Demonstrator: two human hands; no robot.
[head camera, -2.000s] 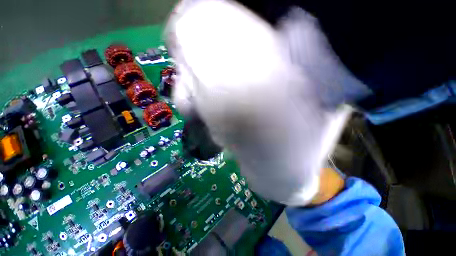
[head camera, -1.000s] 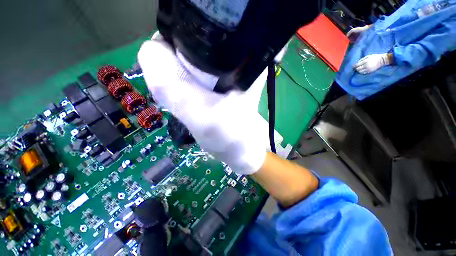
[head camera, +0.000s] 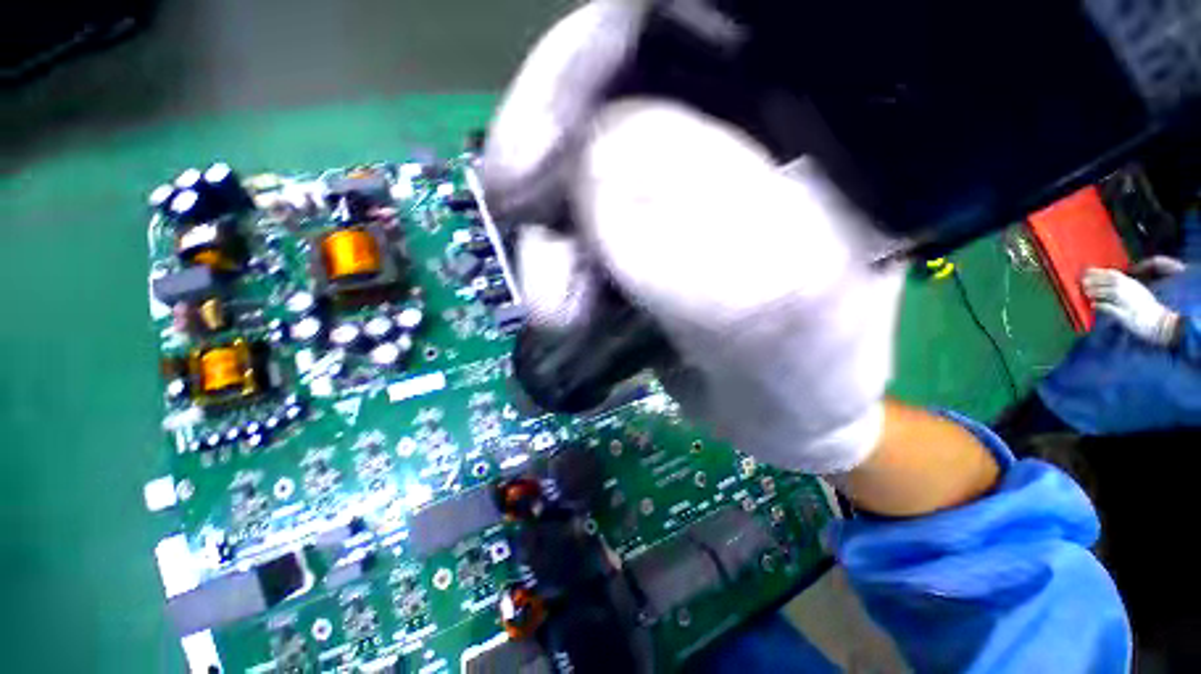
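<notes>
A large green circuit board (head camera: 408, 385) crowded with parts lies below me, with orange-taped transformers (head camera: 349, 253) and white-topped capacitors at its upper left. My right hand (head camera: 738, 250), in a white knit glove, comes in from the lower right and is closed around a thick black electric screwdriver (head camera: 586, 356). The black body fills the upper right, close to the camera. Its lower end is over the board's middle; the tip is hidden or blurred. My left hand is not in view.
A green mat (head camera: 66, 395) lies under and around the board. A red flat object (head camera: 1080, 250) lies at the far right, beside another person's white-gloved hand (head camera: 1130, 306) and blue sleeve. A thin black cord (head camera: 981, 323) runs across the mat.
The view has shifted left over the board, so its left edge now shows and the red rings have left view. My right hand and the screwdriver appear further right and over different parts.
</notes>
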